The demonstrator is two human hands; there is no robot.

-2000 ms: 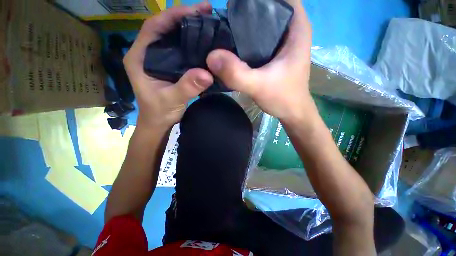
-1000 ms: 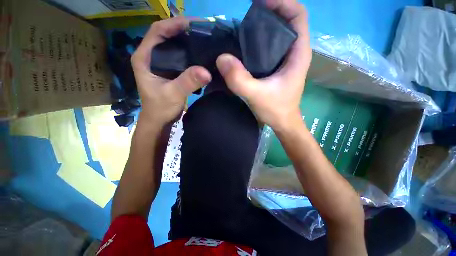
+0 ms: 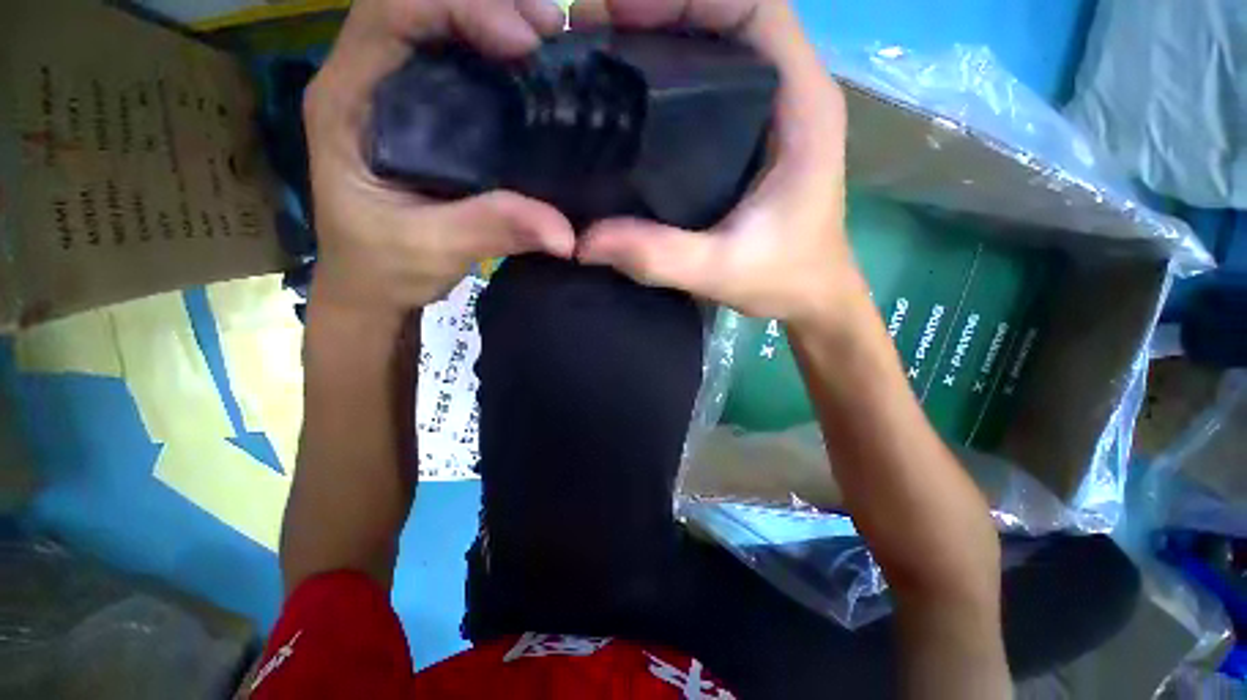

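My left hand (image 3: 390, 205) and my right hand (image 3: 780, 192) hold a bundle of black filler pieces (image 3: 574, 130) between them, above my knee at the top centre. Both thumbs press its near side and their tips almost meet; fingers wrap its far side. To the right, the open shipping carton (image 3: 1094, 397) has a clear liner bag (image 3: 1005, 123) folded over its rim. A row of green product boxes (image 3: 944, 328) marked in white lies inside. My right forearm hides part of the carton.
A printed brown carton (image 3: 137, 164) stands at the upper left. Yellow backing sheets (image 3: 233, 397) and a label sheet (image 3: 447, 390) lie on the blue floor. A grey plastic bag (image 3: 1162, 103) is at the upper right. Clear plastic (image 3: 116, 622) lies at the lower left.
The black bundle is squeezed into a more compact, level block. My fingers have closed further around its far side, and my thumbs have come closer together below it.
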